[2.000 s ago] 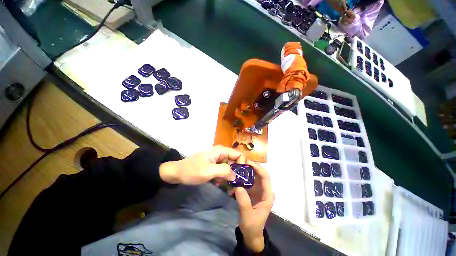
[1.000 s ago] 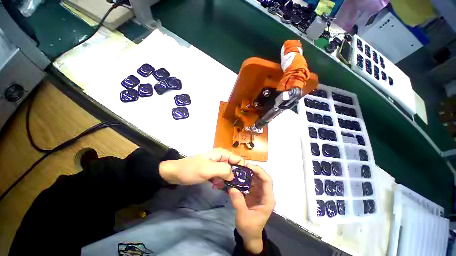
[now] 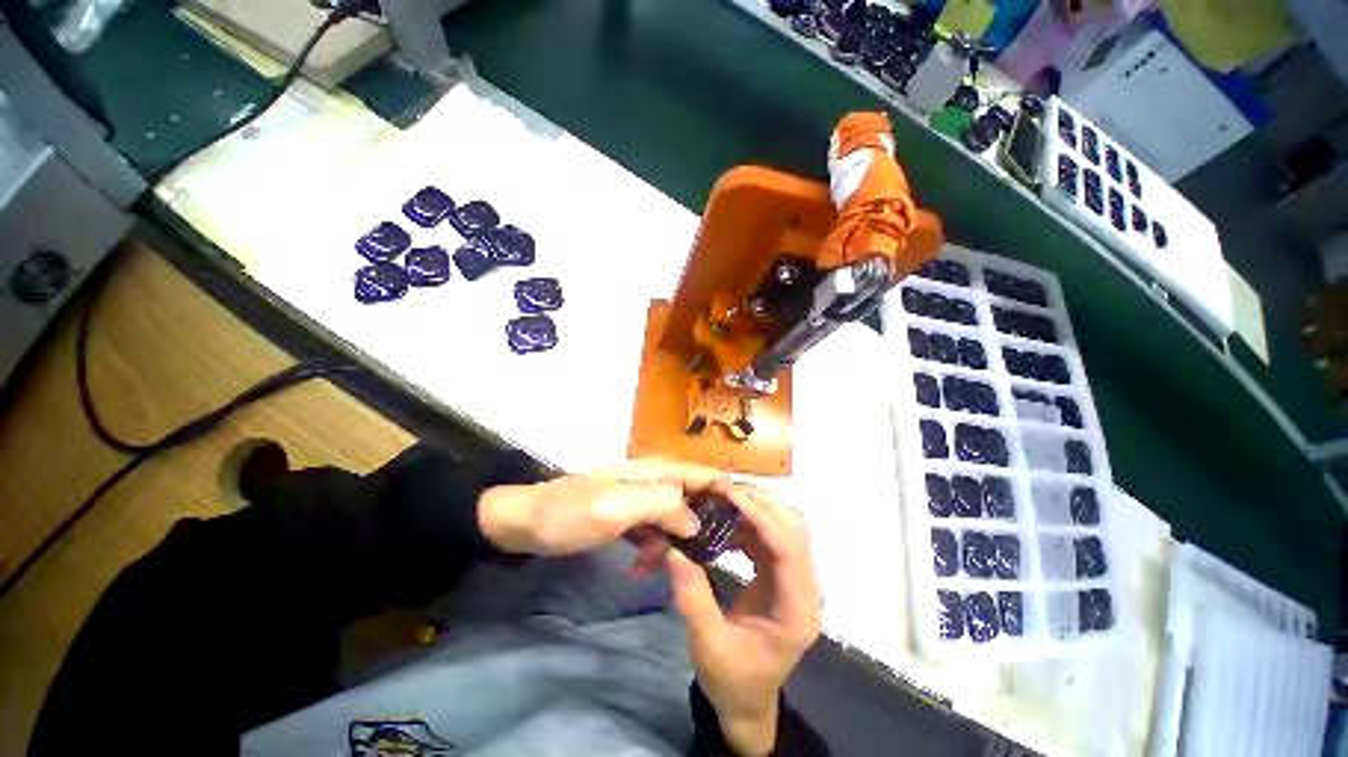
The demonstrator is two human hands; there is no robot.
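Observation:
A glossy black housing is held between both hands, just in front of the orange press base. My left hand grips it from the left, with its fingers partly over it. My right hand holds it from the right and below, with the thumb at its lower edge. The fingers hide part of the housing. The orange hand press stands behind the hands, its wrapped handle raised. No housing shows in its fixture.
Several black housings lie loose on white paper at the left. A white tray with rows of dark units lies right of the press. White ribbed trays are at far right. Another tray and parts lie across the green strip.
The housing has tilted between my hands and shows less of its face. My right hand has turned slightly around it. The person's sleeve across the bench has moved mostly out of view.

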